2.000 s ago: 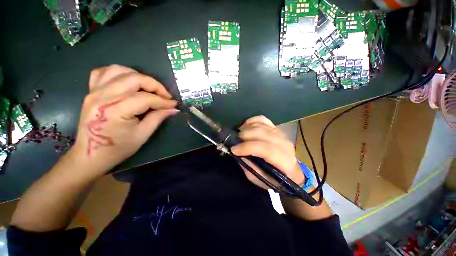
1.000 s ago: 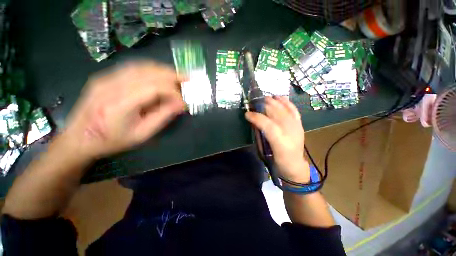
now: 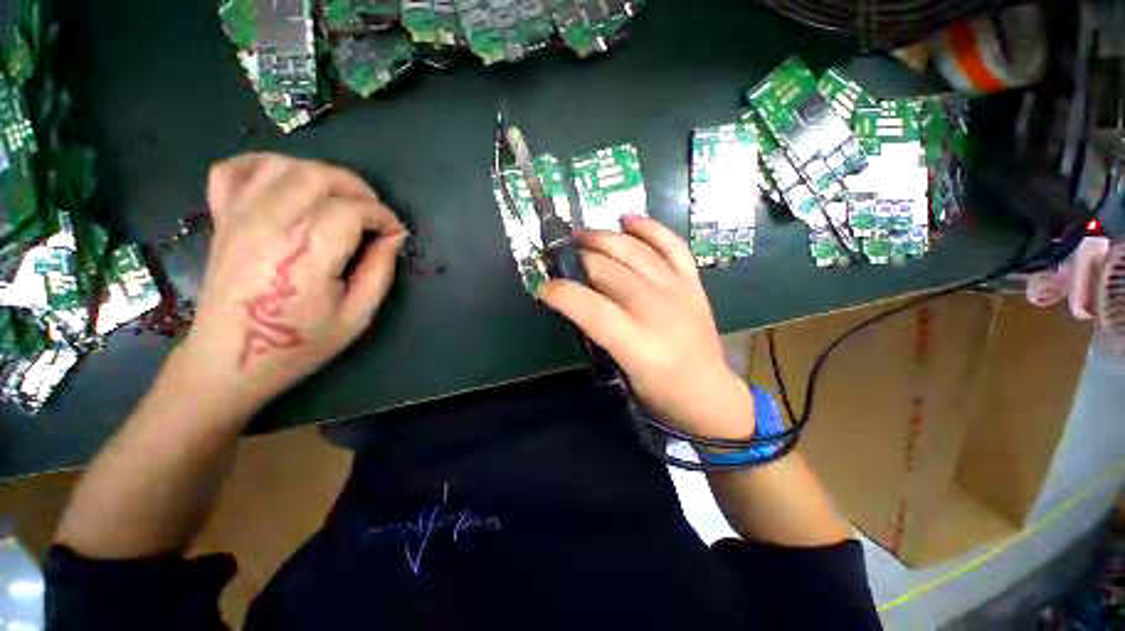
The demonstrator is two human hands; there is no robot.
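Observation:
My left hand (image 3: 290, 277) is at the left over the green mat, thumb and index finger pinched together. Small dark red bits (image 3: 426, 261) lie by its fingertips; whether one is between them cannot be told. My right hand (image 3: 654, 314) holds a soldering iron (image 3: 561, 253) with its tip pointing to the far side. The iron and its thin curved metal tube pass over a green and white circuit board (image 3: 528, 210), partly hiding it. A second board (image 3: 611, 183) lies to its right, its near end hidden by my right hand. A third board (image 3: 724, 203) lies farther right.
Fanned boards (image 3: 891, 185) lie at the right, a board row (image 3: 487, 27) at the far side, and a board heap (image 3: 123, 290) at the left. Black cables (image 3: 864, 318) loop from my right wrist. A cardboard box (image 3: 864, 407) is below; a pink fan (image 3: 1092, 277) stands right.
The iron has moved from beside my left fingertips to over a board. One board now lies apart beside the fanned stack. My left hand has drawn back from the boards.

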